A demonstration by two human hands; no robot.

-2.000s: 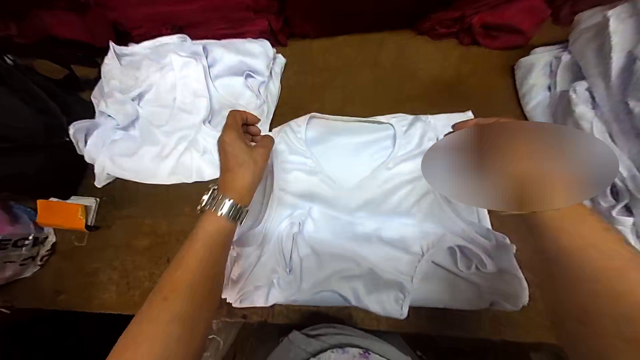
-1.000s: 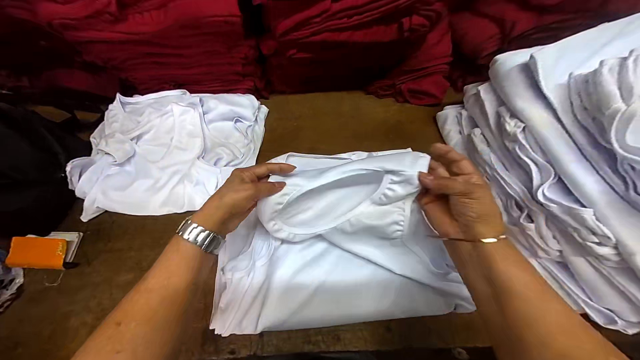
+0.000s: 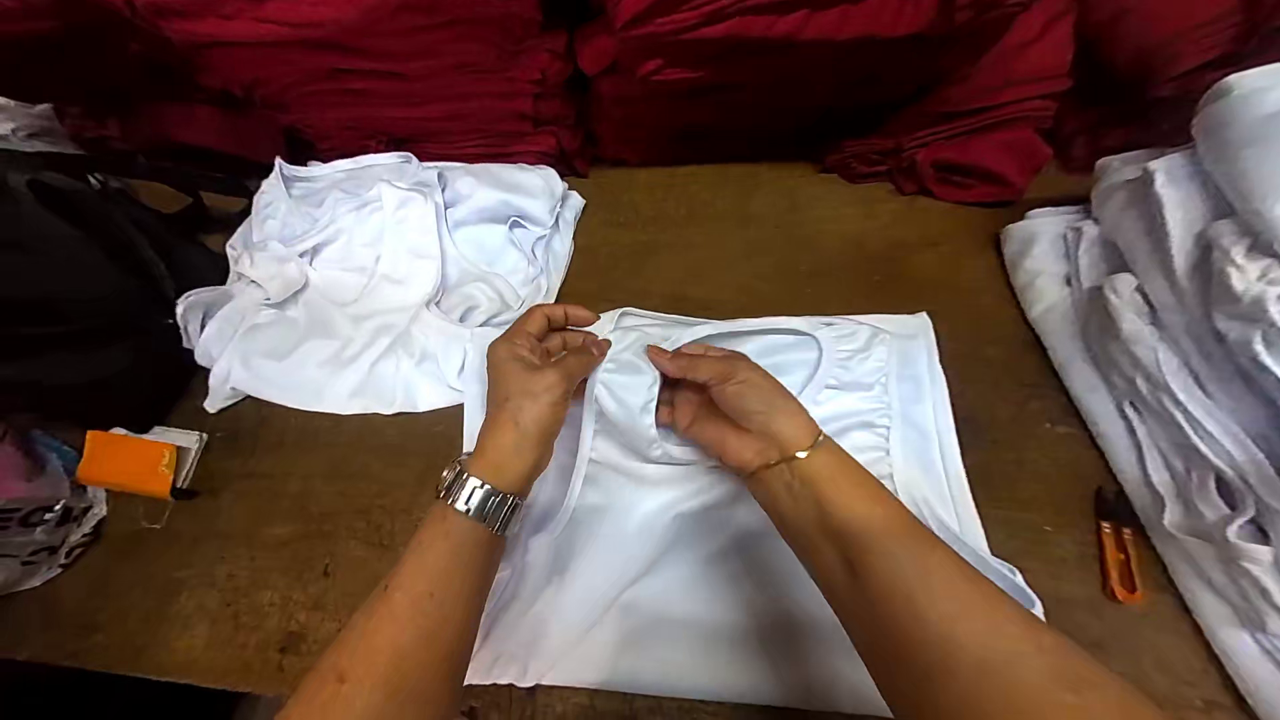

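A white sleeveless garment (image 3: 680, 560) lies in front of me on the brown table (image 3: 780, 235), on other white fabric. My left hand (image 3: 540, 375), with a metal watch at the wrist, pinches its upper left edge near the shoulder between thumb and fingers. My right hand (image 3: 725, 405), a thin bracelet on its wrist, grips the neckline edge, thumb on top and fingers inside the opening. The two hands are a short way apart. Gathered fabric shows right of the neck opening.
Crumpled white garments (image 3: 370, 300) lie at the back left. Dark red fabric stacks (image 3: 400, 80) line the back. White fabric (image 3: 1180, 330) is piled right, beside orange-handled snips (image 3: 1117, 560). An orange case (image 3: 128, 463), a plastic bag (image 3: 40, 520) and a black bag (image 3: 90, 280) sit left.
My right hand has moved from the garment's upper right corner to the neckline, closer to my left hand. The view has tilted up since the oldest frame.
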